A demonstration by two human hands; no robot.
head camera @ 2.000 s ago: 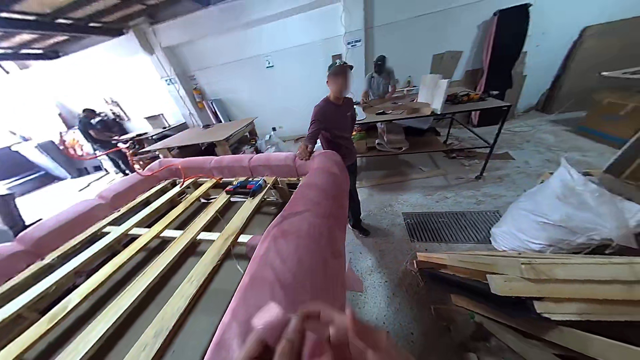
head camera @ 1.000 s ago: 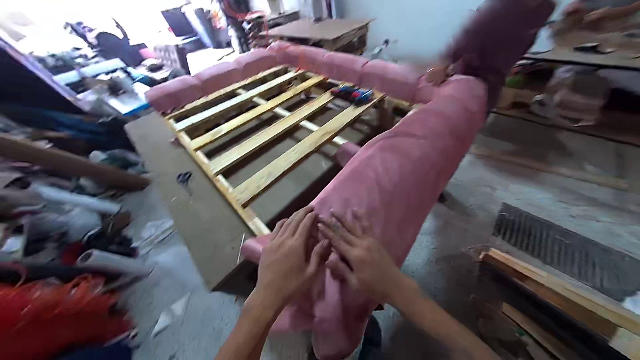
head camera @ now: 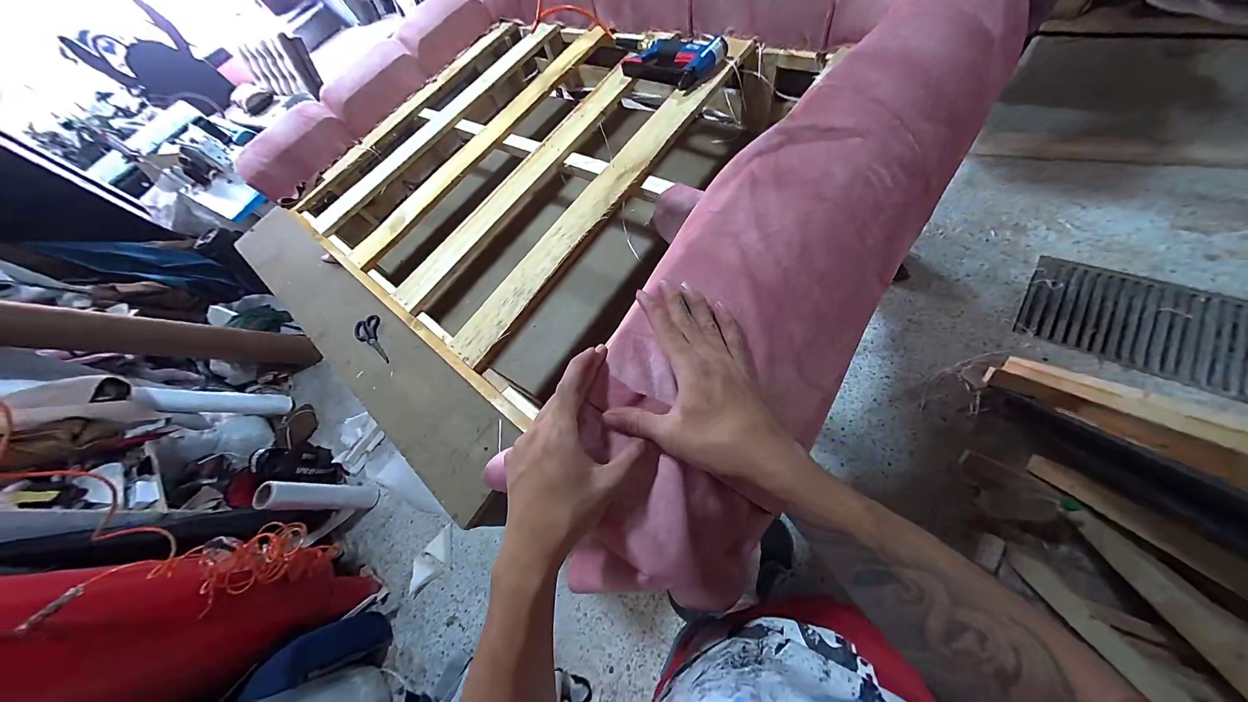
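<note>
Pink fabric covers the padded arm (head camera: 819, 214) of a sofa or bed frame. At the arm's near end, my left hand (head camera: 561, 448) rests against the fabric's inner edge, fingers pointing up and away. My right hand (head camera: 707, 400) lies flat on top with spread fingers, its thumb close to my left hand. Loose fabric (head camera: 663, 526) hangs in folds below both hands. Left of the arm run the frame's wooden slats (head camera: 575, 234). A blue and red power tool (head camera: 678, 60) lies at their far end. Dark-handled scissors (head camera: 370, 336) rest on the frame's board panel (head camera: 390, 390).
Wood offcuts (head camera: 1131, 507) lie on the floor at right, near a metal floor grate (head camera: 1136, 317). At left are a brown roll (head camera: 156, 334), a white tube (head camera: 317, 495), red material (head camera: 175, 614) and a tangled orange hose (head camera: 258, 565). A tufted pink section (head camera: 380, 88) borders the frame's far side.
The view has turned down and left since the first frame. My right hand lies flatter and more spread on the fabric than one second ago. The person by the arm's far end is out of view.
</note>
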